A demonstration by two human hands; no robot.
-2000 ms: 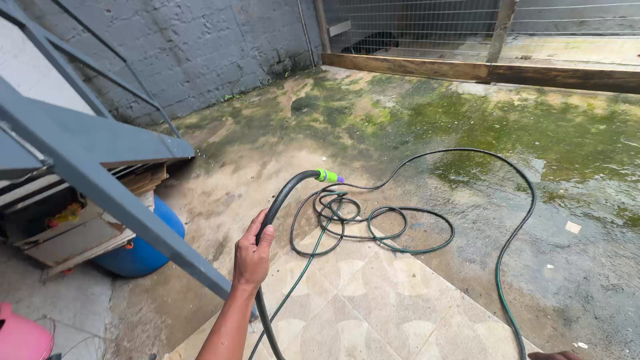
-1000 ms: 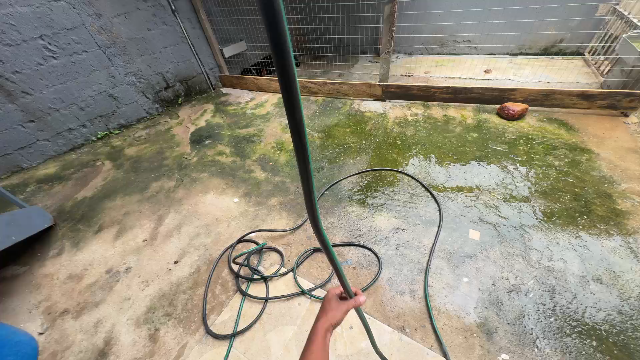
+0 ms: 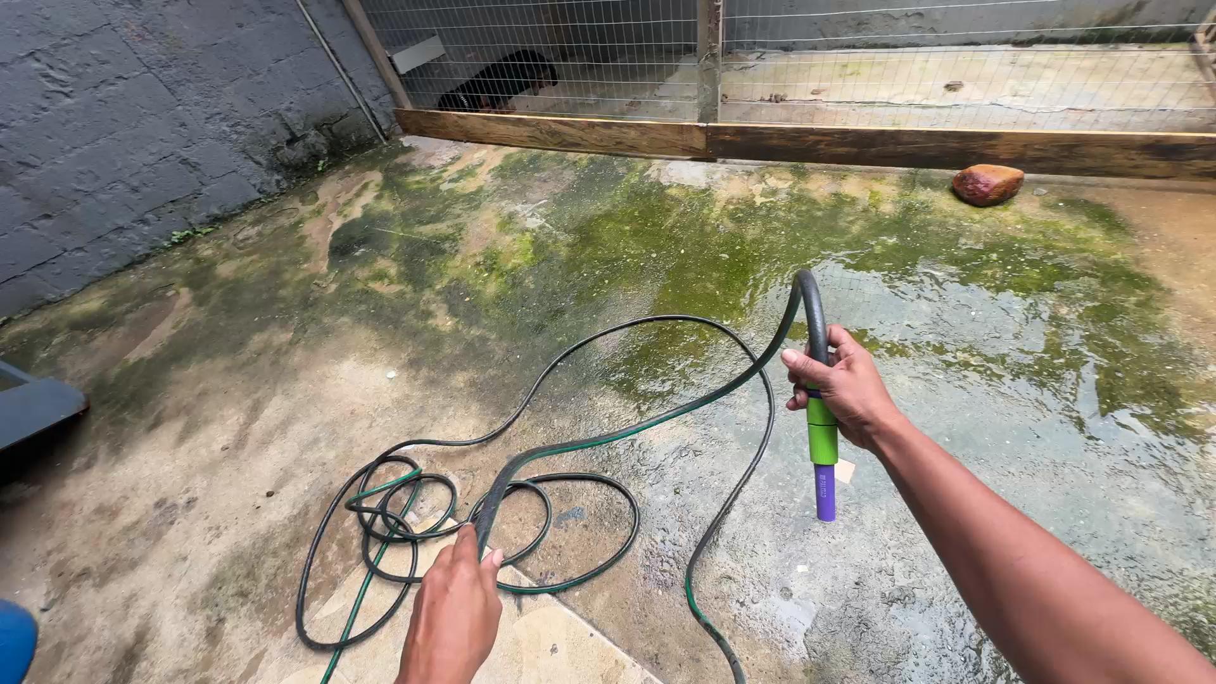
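A dark garden hose with a green stripe (image 3: 608, 437) runs between my hands. My right hand (image 3: 841, 385) grips its end, just above a green and purple hose nozzle (image 3: 823, 446) that points down. From that hand the hose arches up, bends over and drops to the lower middle, where my left hand (image 3: 456, 608) is closed around it. Behind and below, more of the hose lies in loose, tangled loops on the floor. No water is seen leaving the nozzle.
Wet, mossy concrete (image 3: 665, 256) spreads ahead, with pale tiles (image 3: 541, 636) at the bottom. A wooden board (image 3: 950, 152) edges a wire mesh fence (image 3: 608, 57); a dark animal (image 3: 499, 81) lies behind it. A reddish stone (image 3: 988, 184) sits by the board. A grey block wall (image 3: 161, 123) stands left.
My right hand has come into view holding the nozzle end, which showed above the hose loops two seconds ago. The hose section that rose upright a second ago now arches between both hands. The view has turned right.
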